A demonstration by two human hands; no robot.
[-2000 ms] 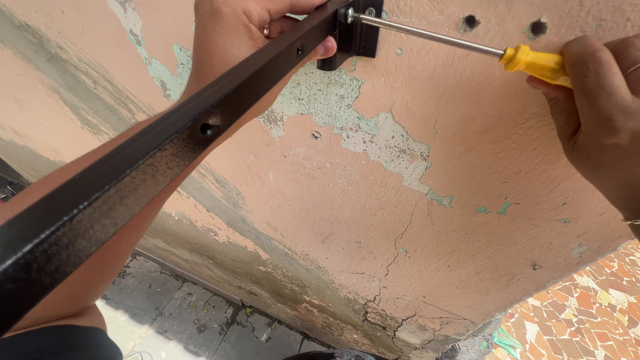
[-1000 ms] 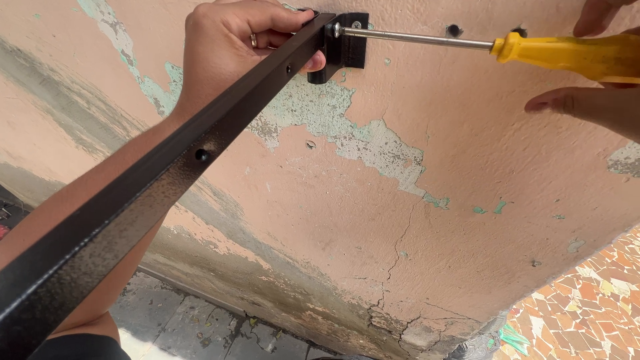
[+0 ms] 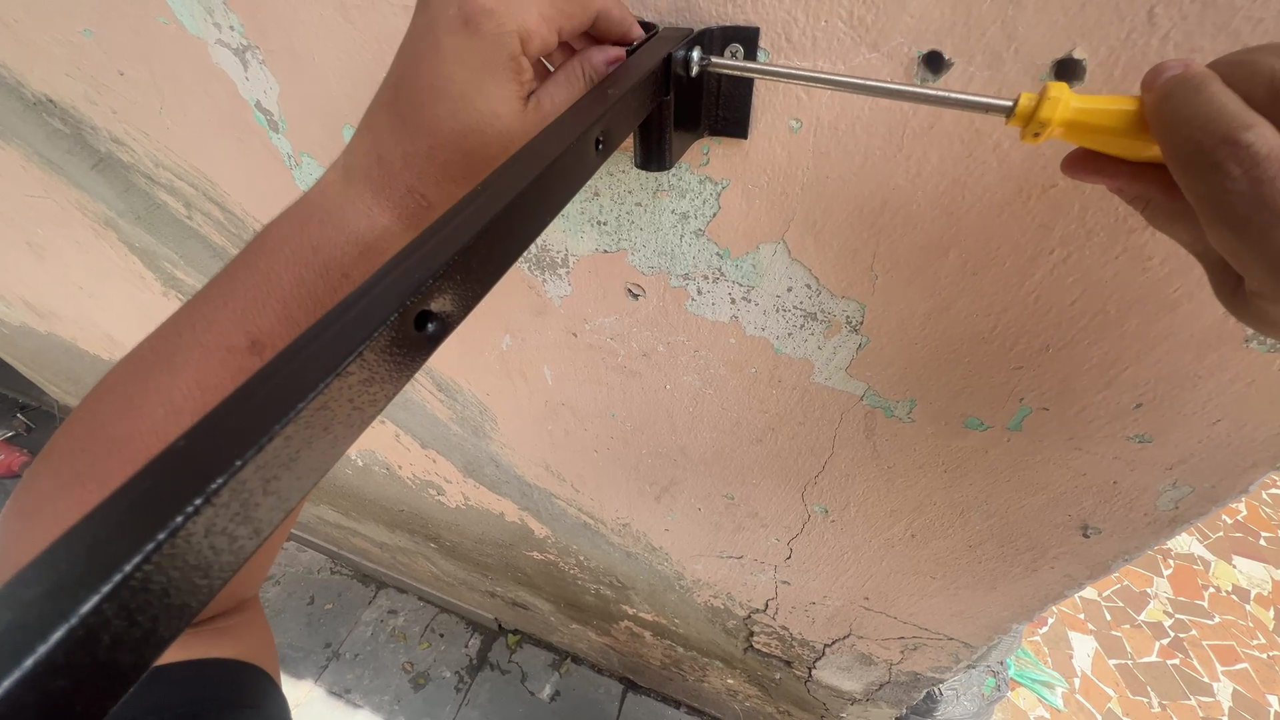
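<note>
A black square metal bar (image 3: 425, 290) runs from the lower left up to a black metal bracket (image 3: 730, 90) fixed against the wall. My left hand (image 3: 520, 60) is behind the bar's upper end, thumb and fingers pinched at its far edge; what lies between them is mostly hidden. My right hand (image 3: 1220, 170) grips the yellow handle of a screwdriver (image 3: 1085, 120). The screwdriver's steel shaft reaches left to the head of a screw (image 3: 696, 61) at the bracket. Another screw (image 3: 734, 51) sits in the bracket's wall plate.
The peeling pink wall (image 3: 650, 420) has two drilled holes (image 3: 934, 66) right of the bracket, above the screwdriver shaft, and cracks lower down. Grey floor tiles (image 3: 410, 640) lie below; mosaic paving (image 3: 1170, 610) is at lower right. A red object (image 3: 14, 458) lies at the left edge.
My right hand, with its fingers spread around the handle one second ago, is now closed on it. The screwdriver's tip remains at the screw, and my left hand stays by the bar's end.
</note>
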